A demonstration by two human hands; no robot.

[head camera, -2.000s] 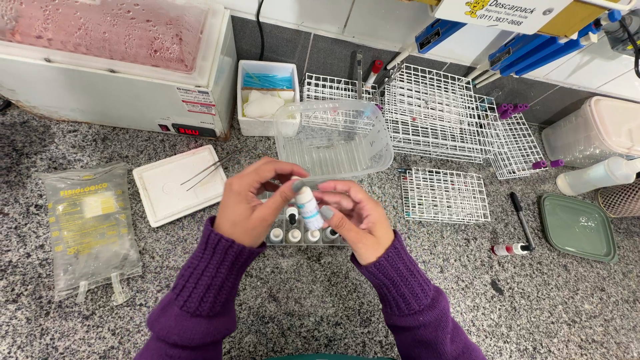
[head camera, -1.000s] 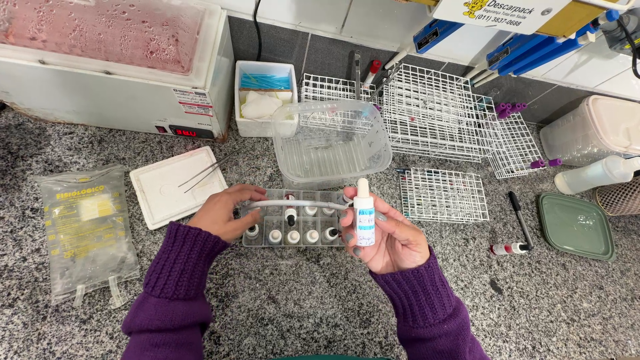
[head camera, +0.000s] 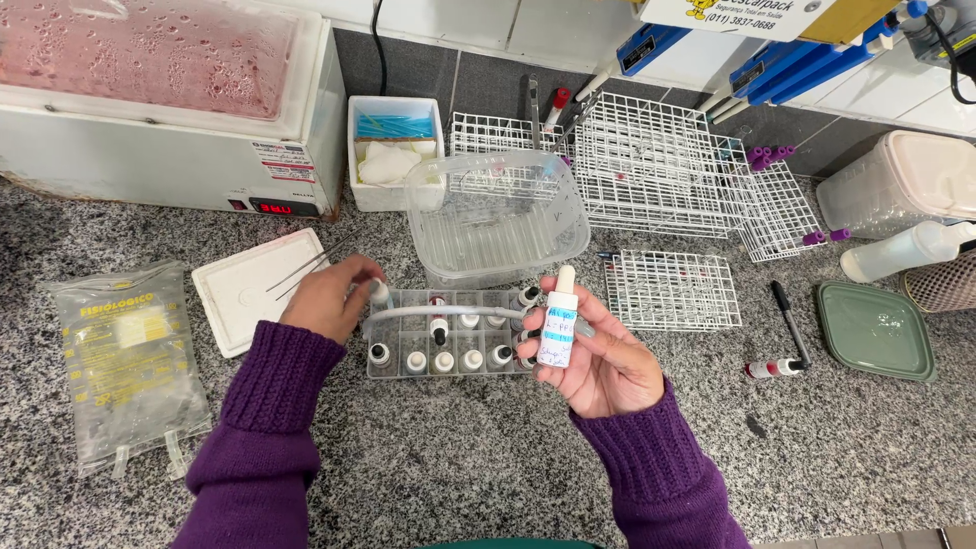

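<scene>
Between the fingers and thumb of my right hand, a white dropper bottle with a handwritten label stands upright, right of a clear compartment caddy. The caddy has a pale arched handle and holds several dropper bottles, some with white caps and some with black. One brown-red bottle lies in a middle compartment. My left hand is at the caddy's back left corner, its fingertips on a white-capped bottle; how firmly it is gripped cannot be told.
Behind the caddy stands a clear plastic tub, with wire test-tube racks to its right. At left are a foam lid with tweezers and a fluid bag. A marker, a red-labelled bottle and a green lid lie at right.
Both hands held the dropper bottle over the caddy; then my right hand moved right with it. My left hand went from the handle's left end to a bottle at the back left corner.
</scene>
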